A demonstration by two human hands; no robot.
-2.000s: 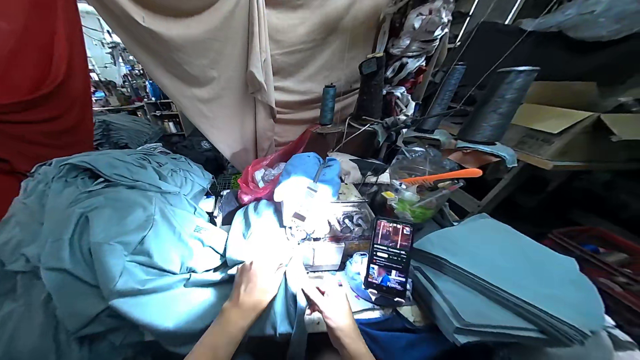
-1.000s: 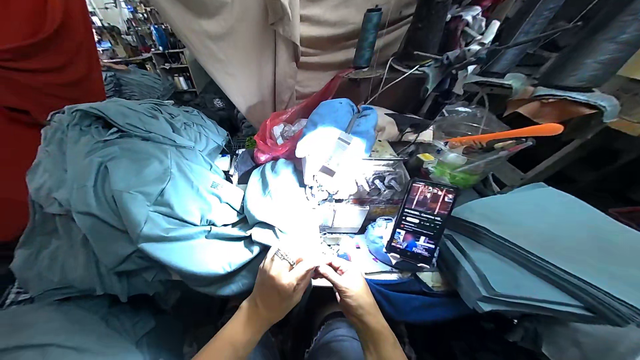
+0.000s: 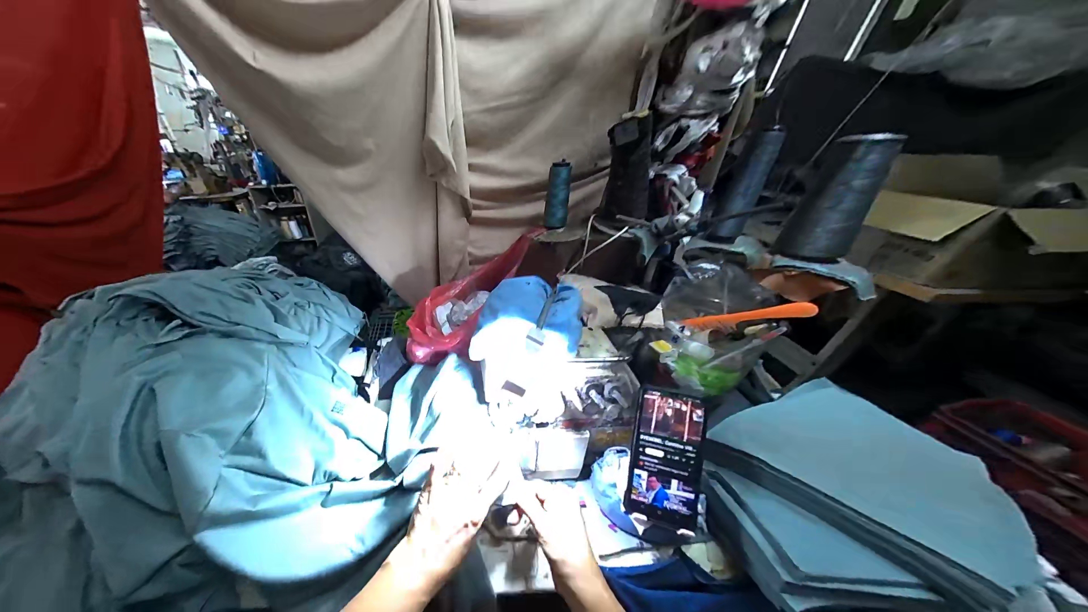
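Observation:
Under a very bright lamp, my left hand (image 3: 450, 501) lies at the near edge of grey-green fabric (image 3: 297, 450), which is heaped to the left. Glare washes out its fingers, so what they hold cannot be made out. Close on its right is my right hand (image 3: 548, 510), fingers bent and tips near one another, over the pale work surface (image 3: 514, 561). Whether thread or cloth is between them does not show. Just beyond both hands stands a sewing machine (image 3: 531, 382), partly covered with blue cloth (image 3: 527, 306) and overexposed.
A smartphone (image 3: 665, 459) stands right of the hands, beside stacked grey-green fabric panels (image 3: 867, 493). Behind are a red plastic bag (image 3: 442, 327), an orange-handled tool (image 3: 752, 315), a clear container (image 3: 710, 365) and thread cones (image 3: 841, 195). A beige curtain (image 3: 527, 102) hangs at the back.
My hands were together at the fingertips one second ago and are now a little apart, with the left over the fabric's edge. The view has shifted.

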